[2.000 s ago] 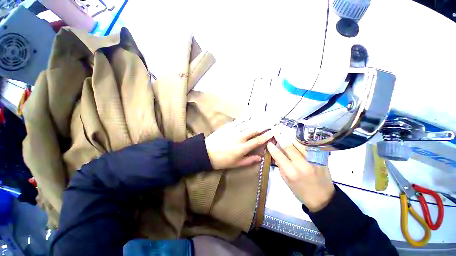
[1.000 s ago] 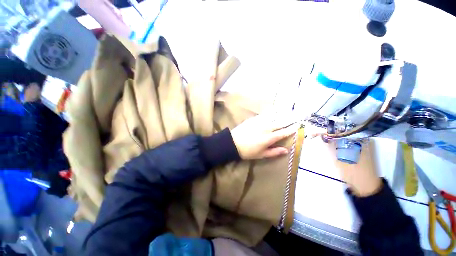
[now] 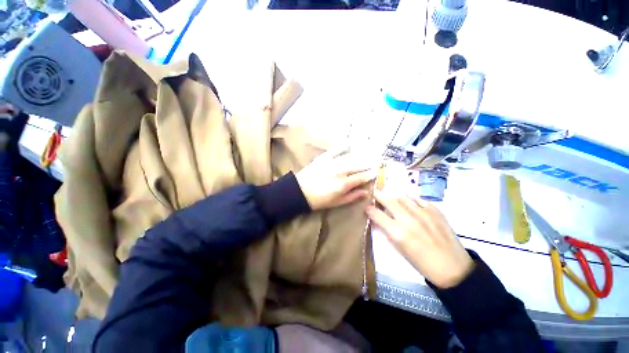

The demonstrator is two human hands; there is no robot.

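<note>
A tan jacket [image 3: 200, 145] lies bunched on the table and lap, left of the sewing machine [image 3: 441, 131]. The front zipper [image 3: 366, 258] runs along its right edge, down from the presser foot area. My left hand [image 3: 336, 180] lies flat on the cloth beside the needle area, fingers toward the zipper. My right hand [image 3: 417, 234] is just right of the zipper, its fingertips on the edge below the presser foot. The presser foot and needle are small and partly hidden.
Shears [image 3: 572, 265] with red and yellow handles lie at the right beside a yellow ruler piece [image 3: 517, 209]. A grey panel with a round vent [image 3: 40, 80] stands at the far left. A printed ruler [image 3: 414, 301] runs along the table's front edge.
The view has shifted. My right hand has moved from beside the machine head back to the zipper edge. Less of the zipper shows below the hands. My left hand still rests on the cloth.
</note>
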